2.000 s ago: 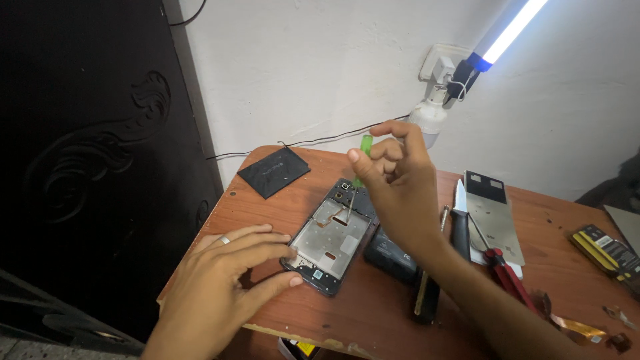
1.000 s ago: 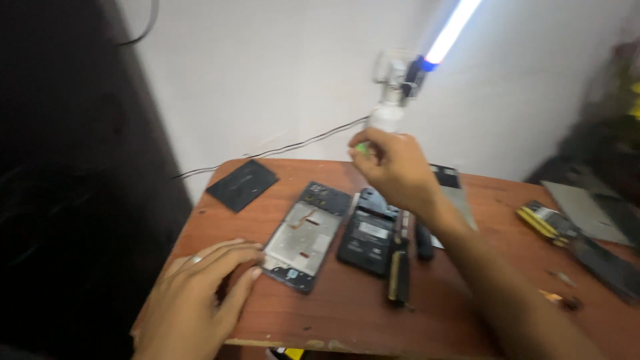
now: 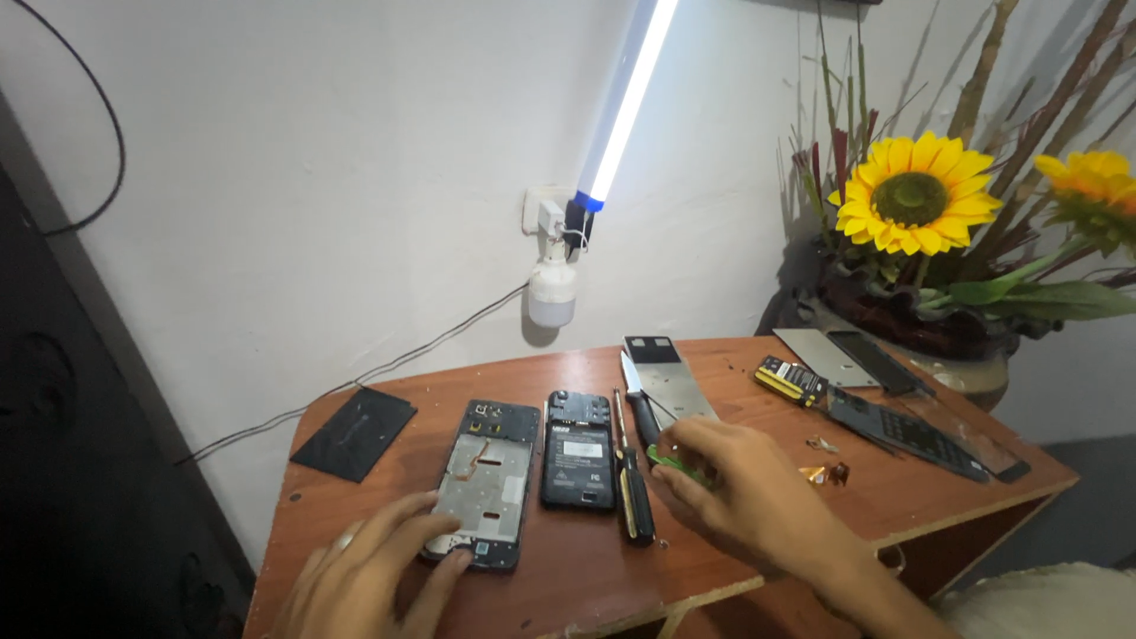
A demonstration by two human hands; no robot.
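An opened phone frame [image 3: 484, 484] with a bare metal plate and a copper-coloured flex cable lies on the wooden table. My left hand [image 3: 382, 568], with a ring, rests its fingertips on the frame's lower left corner. To the frame's right is a second phone [image 3: 578, 453] with its battery exposed, then a screwdriver with a black and yellow handle [image 3: 635, 501]. My right hand [image 3: 745, 497] holds a green-handled tool [image 3: 674, 463], its tip hidden, beside the black handle of a knife [image 3: 641, 399]. A metal phone plate [image 3: 670, 377] lies behind the knife.
A dark flat panel [image 3: 355, 433] lies at the table's left corner. On the right are a yellow and black battery [image 3: 790, 382], phone screens [image 3: 905, 430] and an orange foil scrap [image 3: 825, 474]. A sunflower arrangement [image 3: 910, 197] stands behind; a lit tube lamp [image 3: 632, 106] hangs by the wall.
My right hand has moved from above the opened phone frame to the table right of the screwdriver, still holding the green tool. My left hand stays at the frame. The view has swung right and up.
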